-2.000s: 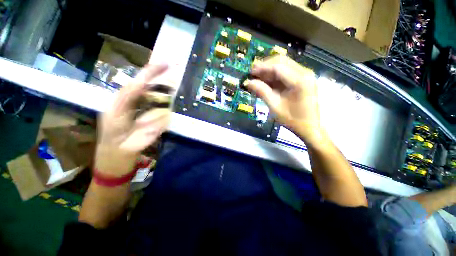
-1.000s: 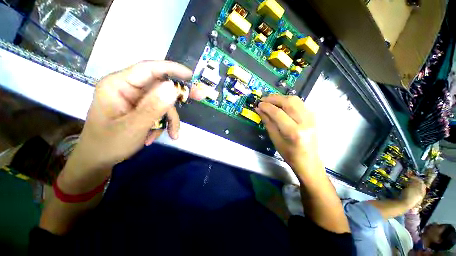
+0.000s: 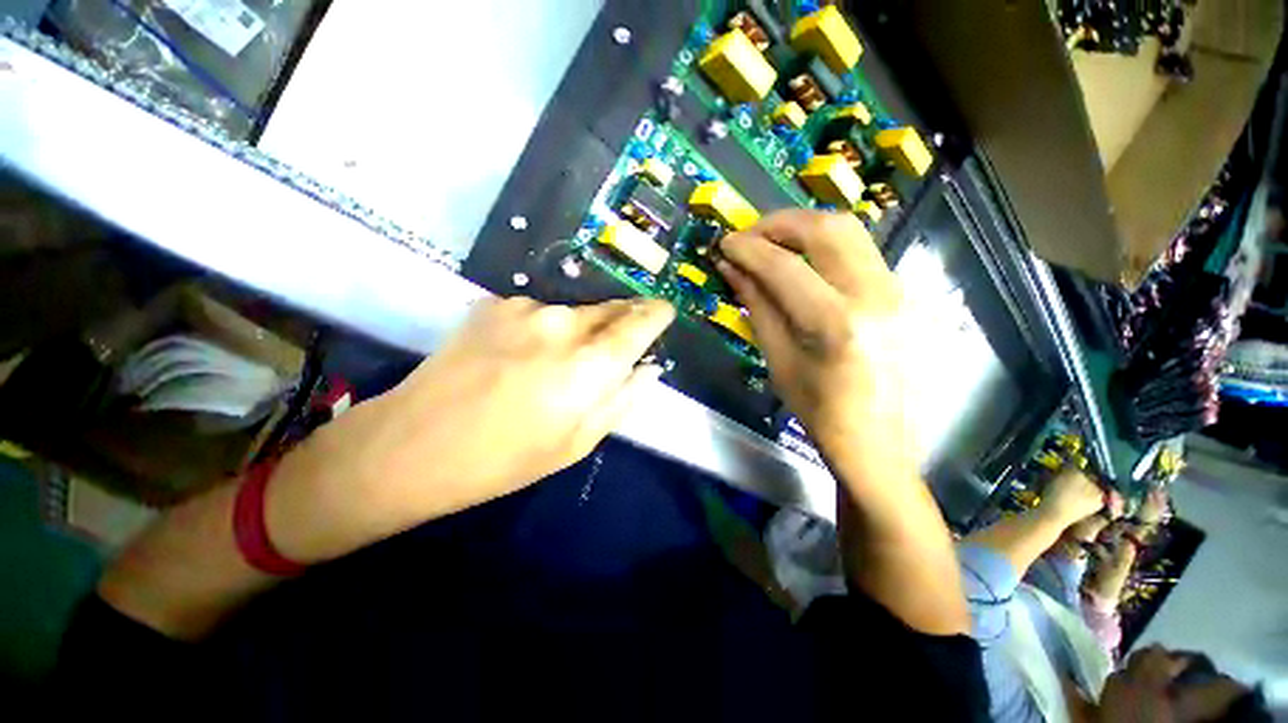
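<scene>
A green circuit board [image 3: 643,158] with yellow blocks and copper-wound chokes sits in a black carrier [image 3: 544,191]. My right hand [image 3: 826,318] is over the board's right part, its thumb and fingertips closed on a small dark choke [image 3: 709,243] at the board; its seating is hidden. My left hand [image 3: 523,389] is curled at the board's front edge, fingertips near the board. A small bit shows under its fingers; the chokes seen in it before are mostly hidden. A second populated board [image 3: 774,148] lies behind in the same carrier.
A silver rail [image 3: 184,170] runs along the front, with a bright metal plate [image 3: 424,106] at left. A cardboard box [image 3: 1045,127] stands behind right, beside dark wire leads [image 3: 1179,339]. Another person's hands [image 3: 1066,502] are over a board at the lower right.
My left hand has moved right and forward to the board's front edge, and its chokes are now mostly hidden. My right hand stays at the board, slightly higher in view. The view has shifted.
</scene>
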